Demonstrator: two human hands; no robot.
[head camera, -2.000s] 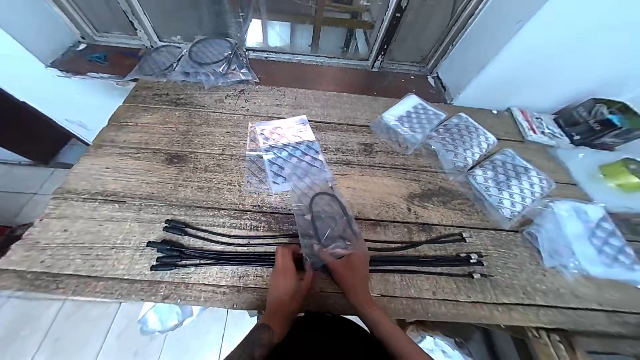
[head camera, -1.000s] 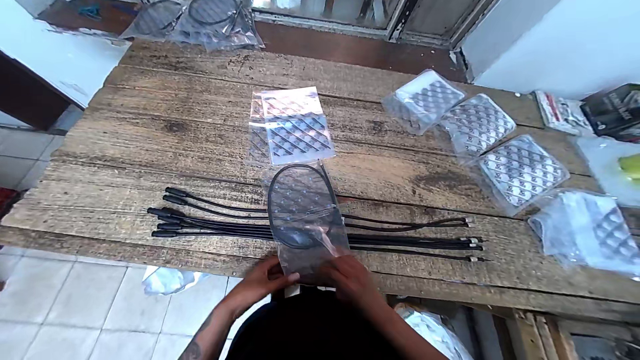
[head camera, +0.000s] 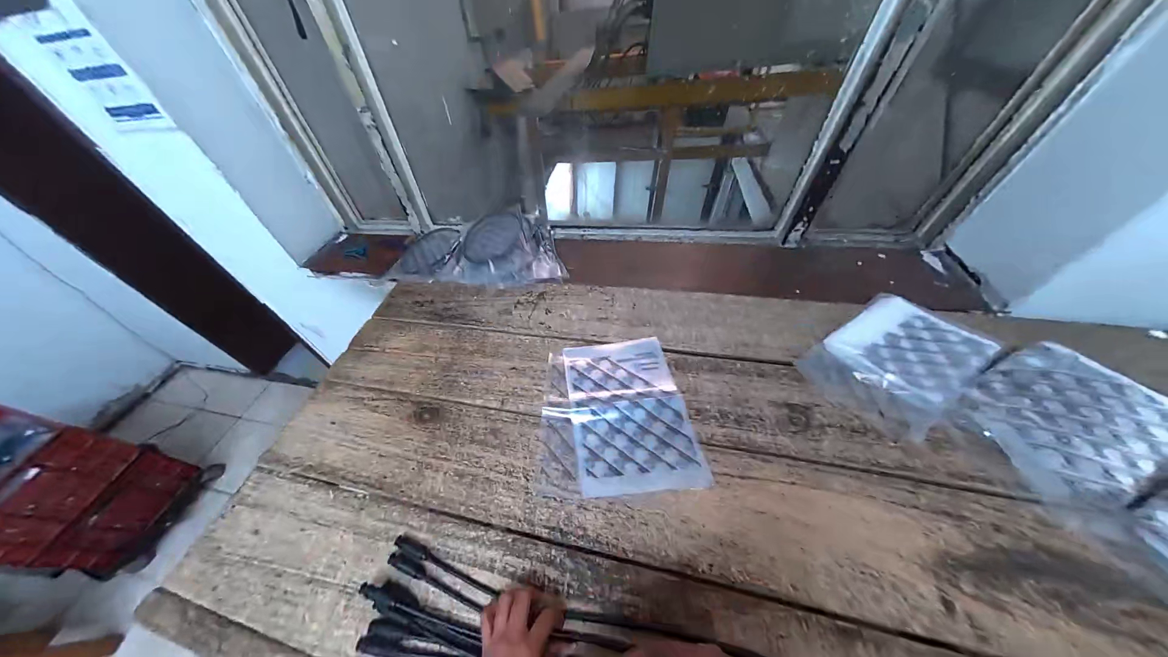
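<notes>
At the bottom of the head view my left hand (head camera: 520, 622) lies on the black cables (head camera: 429, 620), its fingers curled over one of them. Only a sliver of my right hand (head camera: 677, 650) shows at the bottom edge, beside the cables; what it holds is hidden. Several cable ends fan out to the left of my left hand. Farther up on the wooden table, a printed card in a clear plastic bag (head camera: 634, 429) lies flat. Bagged coiled cables (head camera: 493, 242) rest at the back left, by the window.
Stacks of patterned cards in clear bags (head camera: 931, 356) lie at the right of the wooden table (head camera: 365, 456). Behind it are a brown sill (head camera: 675, 269) and a glazed window frame. A red object (head camera: 82, 493) stands on the tiled floor at left.
The bag with a coiled cable that both hands held is no longer near them; it now seems to lie out of sight. My left hand has moved onto the cables. The view has tilted up and left.
</notes>
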